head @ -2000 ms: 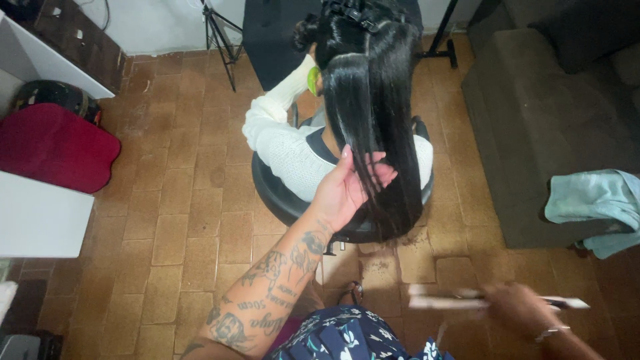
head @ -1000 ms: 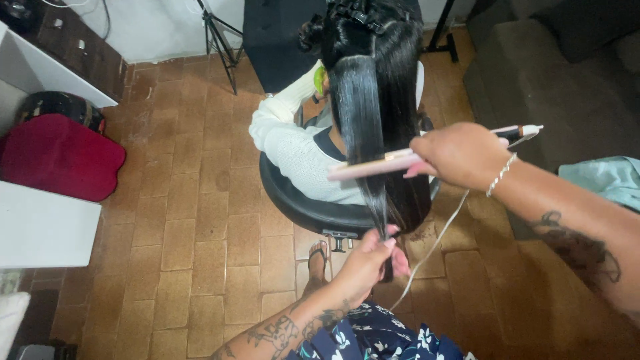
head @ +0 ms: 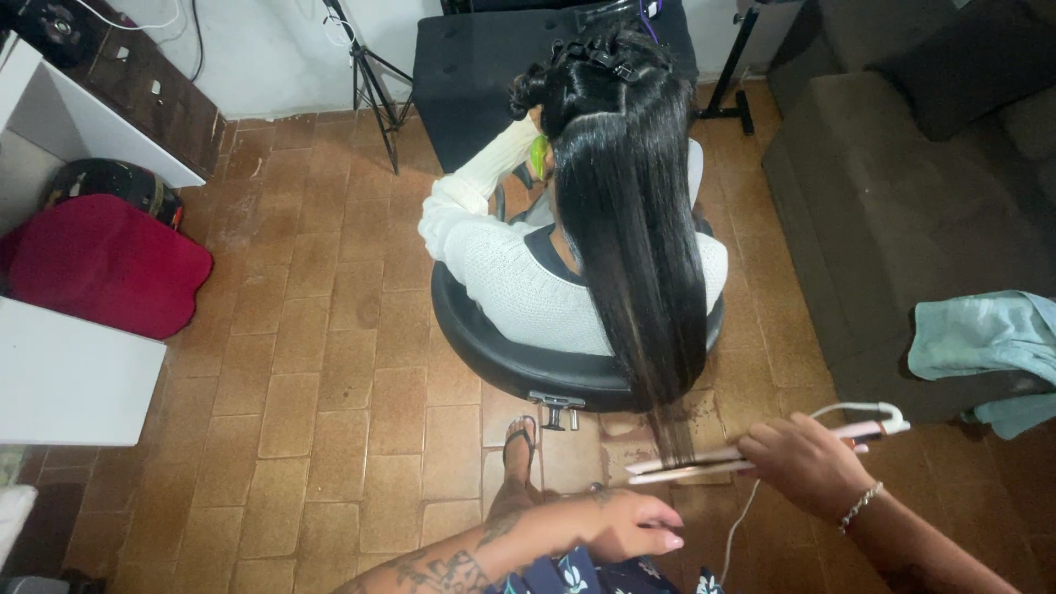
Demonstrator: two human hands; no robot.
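Observation:
A seated person's long, straight black hair (head: pixel 639 231) hangs down over the back of a white knit top (head: pixel 528 289), with its upper part pinned up by dark clips (head: pixel 615 64). My right hand (head: pixel 800 462) grips a pale pink hair straightener (head: pixel 693 469), whose plates lie at the thin ends of the hair, below the chair back. My left hand (head: pixel 639 525) is just under the straightener, empty, its fingers slightly bent and apart from the thumb. The straightener's white cord hangs below my right hand.
The black salon chair (head: pixel 528 371) surrounds the seated person. A dark sofa (head: pixel 899 214) with a light blue towel (head: pixel 982 338) stands at right. Left are a red cushion (head: pixel 107 264) and a white panel (head: pixel 74 371). A black tripod (head: pixel 371 78) stands behind, and my foot (head: pixel 518 458) is near the chair.
The straightener has moved down the hair from shoulder height to the ends. My left hand, which held the strand's end one second ago, has let go and is lower.

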